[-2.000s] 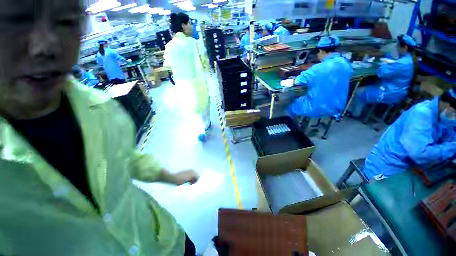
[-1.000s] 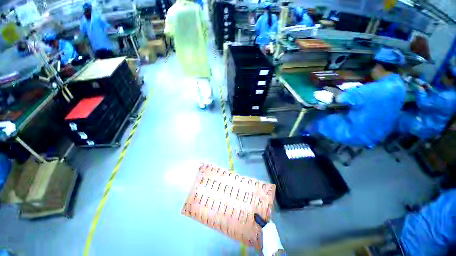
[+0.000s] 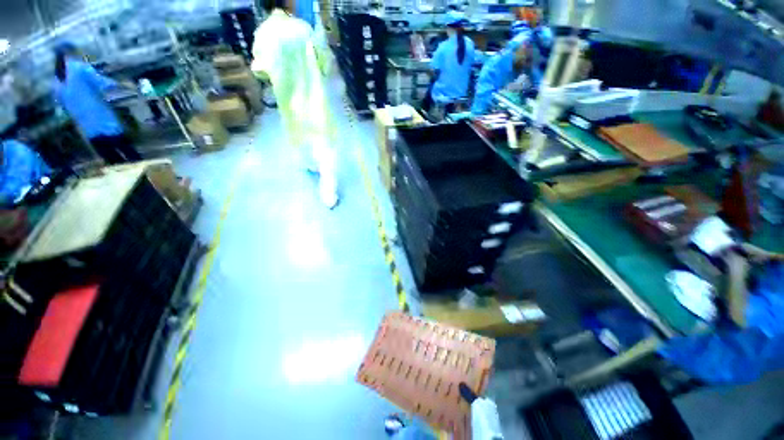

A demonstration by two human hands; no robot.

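Note:
An orange-brown fixture board [image 3: 421,365] with rows of small slots is held up over the aisle at the lower middle, tilted. My right hand [image 3: 483,414], in a white glove with black fingertips, grips it at its lower right edge; a dark fingertip lies on its face and the rest of the hand is cut off or hidden. My left hand is not in view. A small blurred blue and white shape [image 3: 408,427] shows below the board; I cannot tell what it is.
Black crates [image 3: 456,206] stand right of the yellow-black floor line [image 3: 391,258]; black crates with a red sheet [image 3: 60,335] stand left. A black crate with white strips [image 3: 615,408] is lower right, below a green bench [image 3: 593,249]. A person in yellow-green [image 3: 297,86] is ahead.
The view has turned from a nearby person and open cartons to the aisle and moved forward along it. The board and my right hand came into view; the black crates now look nearer.

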